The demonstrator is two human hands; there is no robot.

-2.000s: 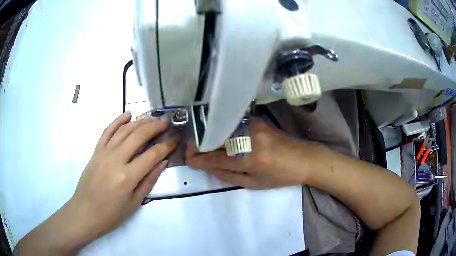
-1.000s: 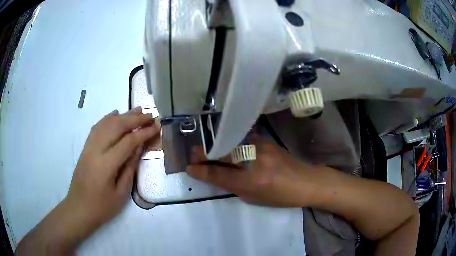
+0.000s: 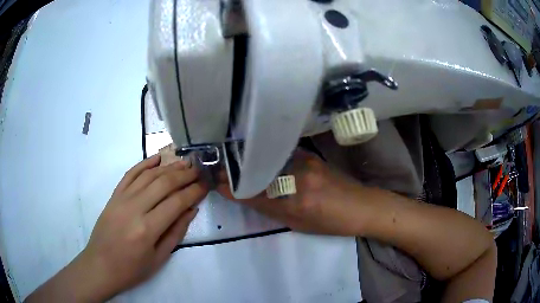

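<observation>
A white sewing machine head point(image 3: 207, 71) stands over the work. The grey-brown garment point(image 3: 382, 154) lies under the machine arm and hangs down at the right of the table; a small part of it shows by the needle area. My left hand point(image 3: 139, 219) lies at the left of the presser foot area, its fingertips on the cloth edge. My right hand point(image 3: 302, 195) lies behind the lower tension dial point(image 3: 281, 186), its fingertips hidden by the machine head. A small tan piece point(image 3: 169, 155) sits left of the foot. The needle is hidden.
A larger cream tension dial point(image 3: 354, 126) sticks out from the head. A tray at the right holds orange-handled tools point(image 3: 501, 177) and a purple item point(image 3: 502, 210). A small grey strip point(image 3: 87, 123) lies on the white table point(image 3: 59, 171) at the left.
My left hand has moved right and its fingertips have come onto the cloth near the foot. The flat cloth strip seen a second ago is now mostly covered. The view has shifted slightly.
</observation>
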